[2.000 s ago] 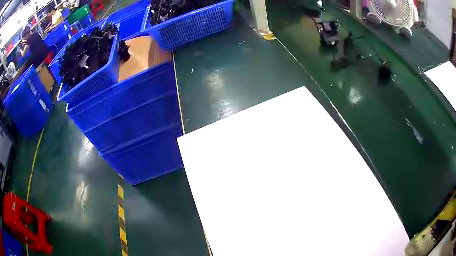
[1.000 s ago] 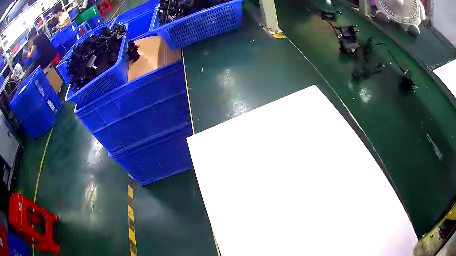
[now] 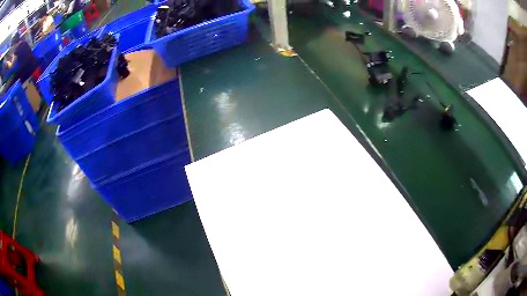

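Observation:
A large white work sheet (image 3: 312,214) lies nearest in front of me, its lower edge cut off by the picture's bottom. Nothing shows on its surface. Several black adapters with cords (image 3: 378,72) lie on the glossy green surface (image 3: 427,167) to the right, small and blurred. Neither my left hand nor my right hand is in the picture.
Stacked blue crates (image 3: 133,150) stand at the left, with a crate of black parts (image 3: 84,72) and brown cardboard (image 3: 138,75) on top. Another blue crate (image 3: 202,40) stands behind. A red stool (image 3: 20,263), a white fan (image 3: 433,17) and blurred equipment (image 3: 474,274) are at the edges.
The view has turned right, so the sheet, crates and red stool sit further left in the picture. More of the lower right equipment shows. The black adapters appear at slightly different places on the green surface.

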